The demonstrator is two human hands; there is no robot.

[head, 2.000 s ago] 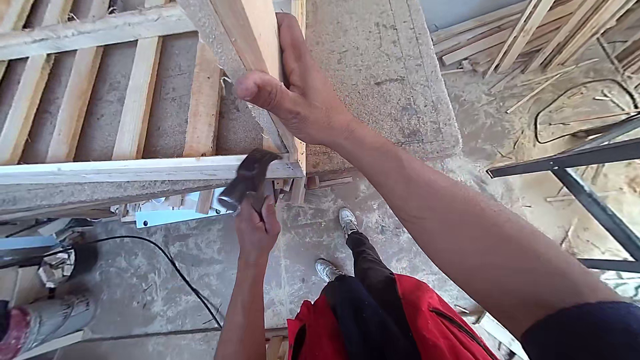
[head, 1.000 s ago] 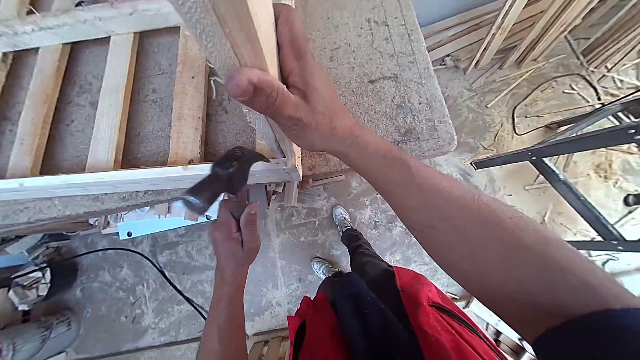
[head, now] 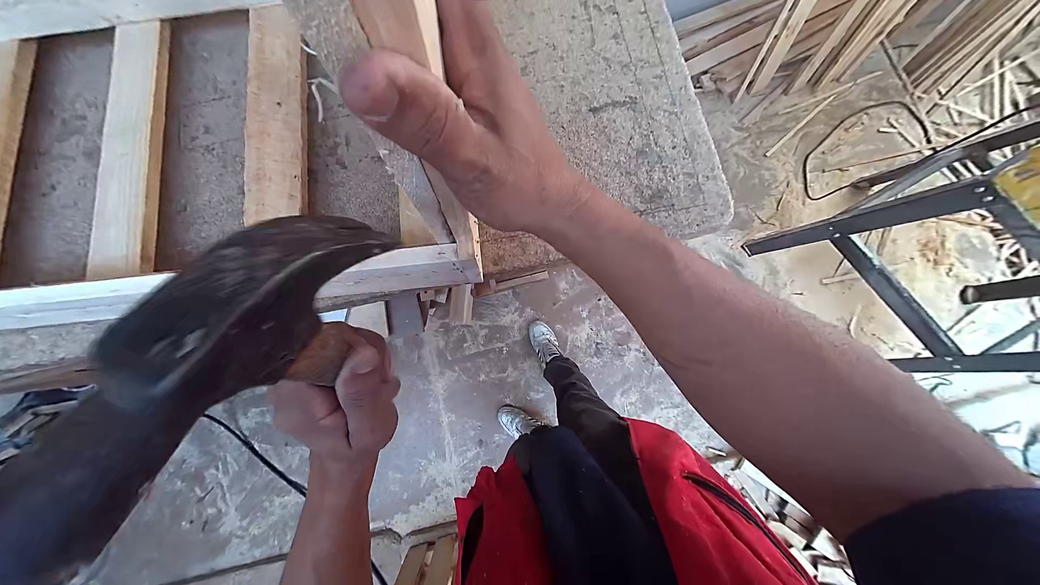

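My left hand (head: 345,394) is closed around the wooden handle of a claw hammer (head: 244,301), whose dark, blurred head is raised close to the camera at the left. My right hand (head: 487,138) grips an upright wooden board (head: 398,32), with the thumb on the near side and the fingers along the far edge. The board meets the corner of a slatted wooden frame (head: 398,272). Pale slats (head: 130,146) cross the frame, which lies on a worn grey worktop (head: 617,106). The hammer head hides part of the frame's front rail.
A dark metal stand (head: 902,284) is at the right. Behind it, wooden strips (head: 780,41) lie piled on the dusty floor, near scattered offcuts. A black cable (head: 256,451) crosses the floor at lower left. My shoes (head: 543,341) are below the frame corner.
The hammer has come up from the frame's corner towards the camera, in my left hand. My right hand has stayed on the upright board.
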